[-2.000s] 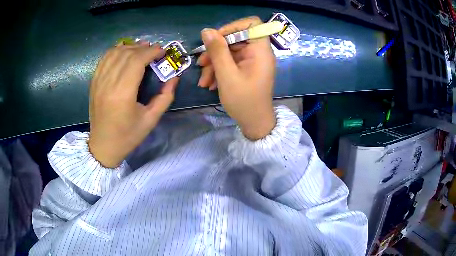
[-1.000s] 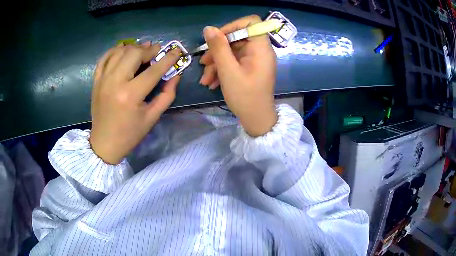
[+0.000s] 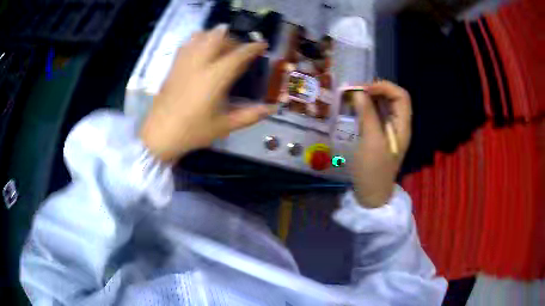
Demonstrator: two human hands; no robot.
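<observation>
The frame is blurred. A watch housing [image 3: 303, 86] sits in the brown-orange fixture [image 3: 276, 80] on top of the machine. My left hand [image 3: 194, 98] is left of the fixture with its thumb and fingers apart beside a black block [image 3: 250, 80]; nothing shows in it. My right hand [image 3: 380, 134] is right of the fixture, closed around the tweezers [image 3: 391, 136], whose pale grip end sticks out below the fingers. A small dark item with a pale edge [image 3: 350, 103] is at the right fingertips; blur hides what it is.
The white-grey machine [image 3: 239, 145] has metal buttons, a red emergency stop [image 3: 319, 157] and a green-lit button [image 3: 338, 161] along its front. Red stacked material [image 3: 478, 209] lies at right. Another housing [image 3: 10, 194] is on the green mat at far left. A black tray [image 3: 66, 21] is upper left.
The view has swung from the bench to the machine. My left hand has let go of the housing it held over the mat and is now open. My right hand still has the tweezers, now pointing differently.
</observation>
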